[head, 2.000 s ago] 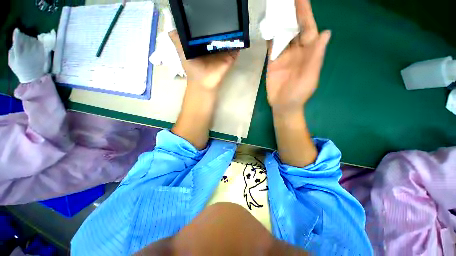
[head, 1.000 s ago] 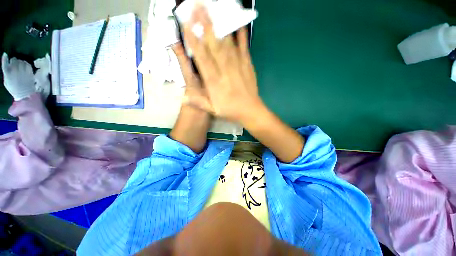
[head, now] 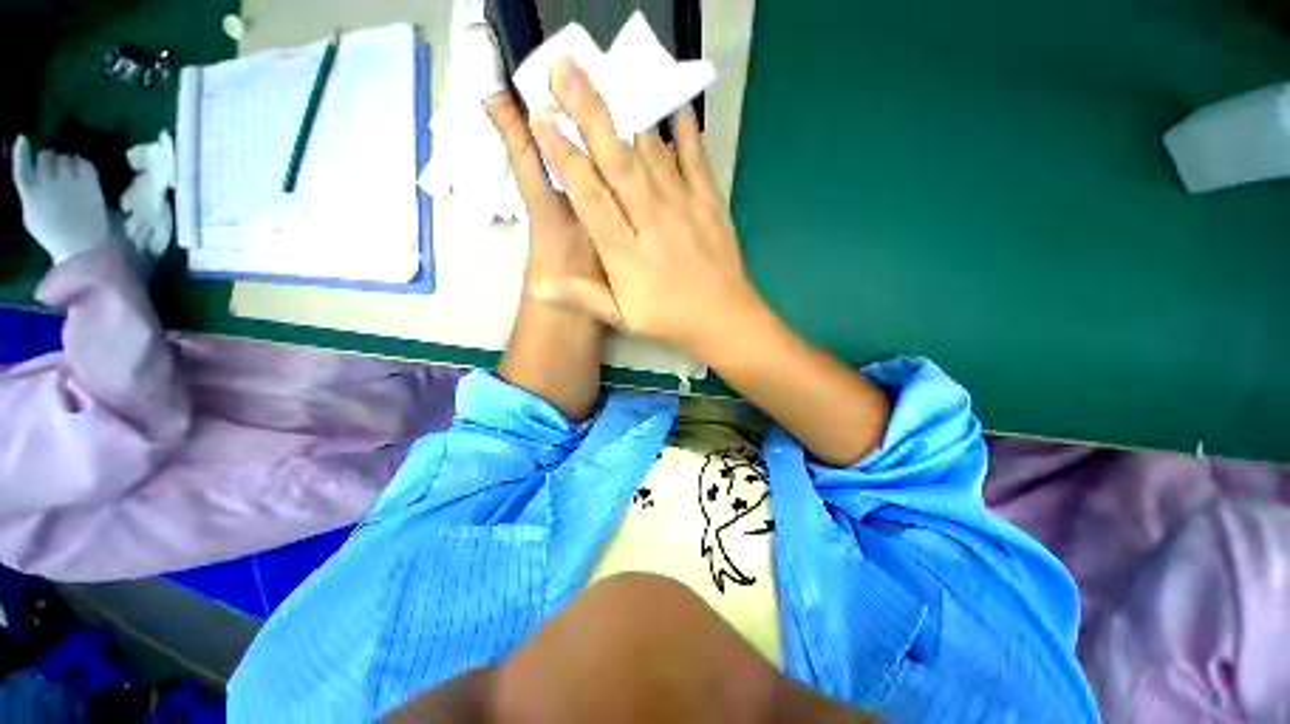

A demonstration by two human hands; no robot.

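Observation:
The black display unit [head: 685,28] is at the top edge of the view, partly cut off and largely covered by the cloth and my right hand. My left hand [head: 555,234] is under the unit and holds it from below, with the fingers mostly hidden. My right hand [head: 654,234] lies over the unit with fingers spread and presses a white folded cleaning cloth [head: 637,78] on its dark face.
A clipboard with a record sheet [head: 304,163] and a dark green pen [head: 311,113] lie at left on a beige board [head: 481,283]. Crumpled white wipes [head: 470,142] lie beside it. A neighbour's white-gloved hand [head: 64,198] is far left. A white bottle [head: 1228,139] is at right.
My right hand has come from the unit's right side onto its face with the cloth, and has shifted slightly since one second ago. My left hand still holds the unit.

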